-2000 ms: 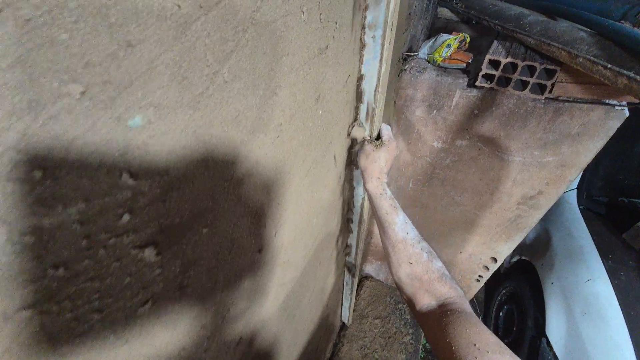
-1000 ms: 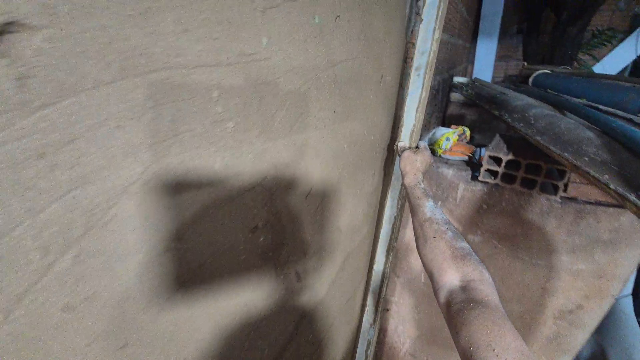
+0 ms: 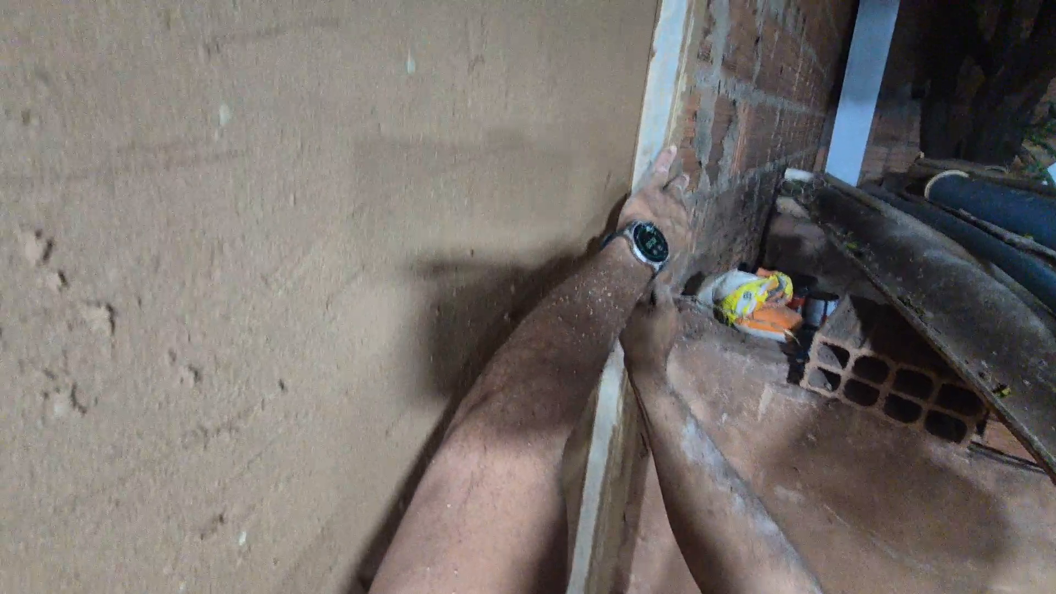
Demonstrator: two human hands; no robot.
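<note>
A pale straight strip, perhaps a wooden board or a metal straightedge [image 3: 598,470], runs up along the edge of the plastered wall [image 3: 272,247]. My left hand [image 3: 657,202], with a round watch on its wrist, lies across the strip where the plaster meets the brickwork; its fingers point upward and are somewhat spread. Just below it, my right hand [image 3: 652,326] is at the same strip, partly hidden behind the left wrist. How its fingers are closed cannot be seen. Powder or dried mortar dusts the right forearm.
Right of the strip stands a bare brick wall [image 3: 742,107]. A low plastered wall [image 3: 825,495] carries a hollow clay brick [image 3: 899,384] and a crumpled yellow and white bag [image 3: 751,301]. A long curved sheet [image 3: 932,272] and blue pipes [image 3: 990,202] lie behind.
My left arm has come into view, its hand laid on the strip above my right hand. The right hand was at the strip in both earlier frames. The view has shifted.
</note>
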